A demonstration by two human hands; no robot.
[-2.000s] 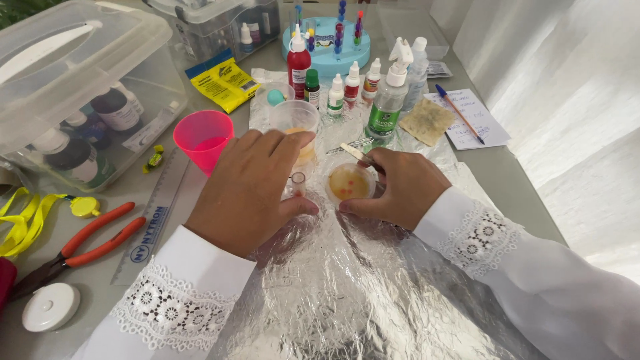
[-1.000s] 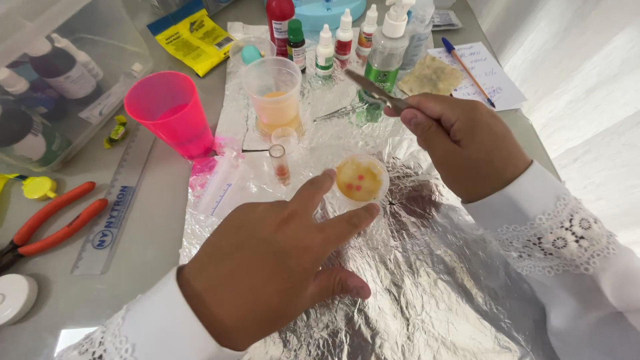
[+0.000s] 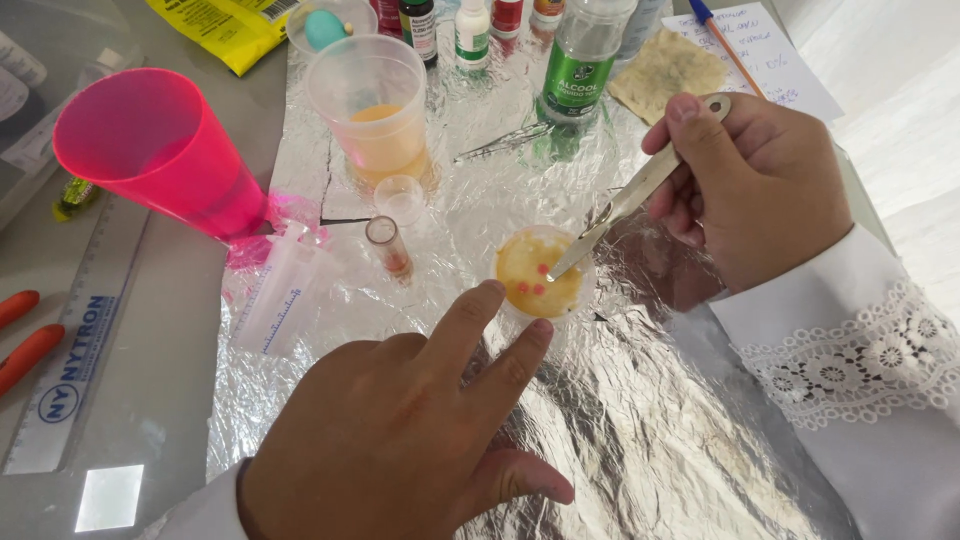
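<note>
A small round clear dish (image 3: 517, 259) with a yellowish layer and several pink dots lies on aluminium foil (image 3: 637, 427). Two fingertips of my left hand (image 3: 405, 412) rest at its near rim, the thumb spread apart. My right hand (image 3: 750, 172) grips a flat metal tool (image 3: 637, 187) with a hole at its upper end; it looks like tweezers or a blade. The tool's tip is over the dish, at the pink dots. Left of the dish stands a small vial (image 3: 390, 247) with reddish-brown liquid, and behind it a tiny clear cup (image 3: 399, 199).
A pink cup (image 3: 165, 150), a plastic syringe (image 3: 281, 292) and a clear cup of orange liquid (image 3: 367, 90) stand or lie to the left. Behind are an alcohol bottle (image 3: 581, 67), dropper bottles (image 3: 472, 37) and a pen (image 3: 727, 49) on paper. A ruler (image 3: 75, 330) and orange-handled pliers (image 3: 30, 356) are far left.
My right hand has brought the metal tool down so its tip is over the dish. Two seconds ago that hand was at the dish's side. The view has moved closer.
</note>
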